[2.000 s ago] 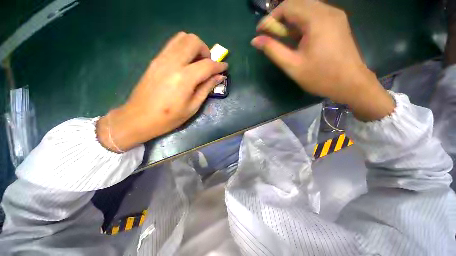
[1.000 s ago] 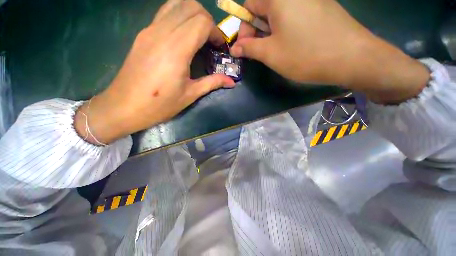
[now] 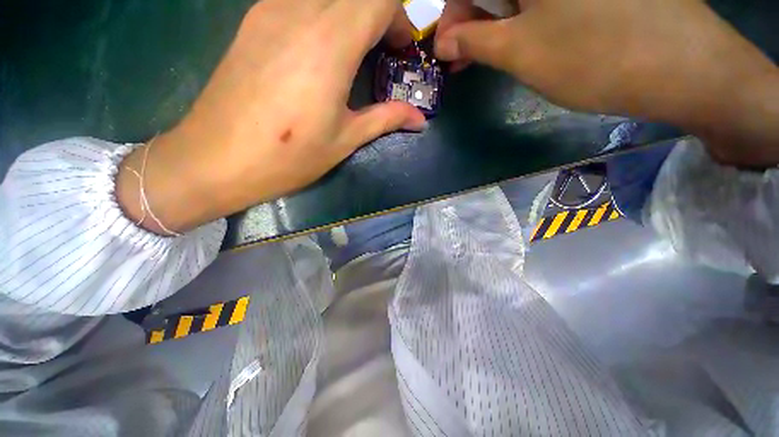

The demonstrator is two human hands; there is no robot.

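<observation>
A small black device housing (image 3: 382, 83) lies open side up on the green bench, with a purple-blue circuit board (image 3: 410, 85) and silver patches inside. A white battery (image 3: 423, 13) with yellow tape edges sits just beyond it, partly hidden by fingers; thin leads (image 3: 422, 55) run between them. My left hand (image 3: 286, 115) steadies the housing, thumb at its near edge, fingers at its far side. My right hand (image 3: 547, 64) has its fingertips pinched beside the battery and leads. A pale sliver of the tweezers (image 3: 495, 7) shows between its fingers at the top edge.
The dark green bench surface (image 3: 94, 77) has its front edge running diagonally below my hands. Striped white smock fabric (image 3: 478, 316) hangs below the edge. Yellow-black hazard tape (image 3: 201, 320) marks the grey floor at left, and another strip (image 3: 574, 222) lies at right.
My right hand, holding the tweezers, has come in from the upper right to the battery and leads. My left thumb has moved to the housing's near edge, exposing the board. Housing and battery appear farther up and right.
</observation>
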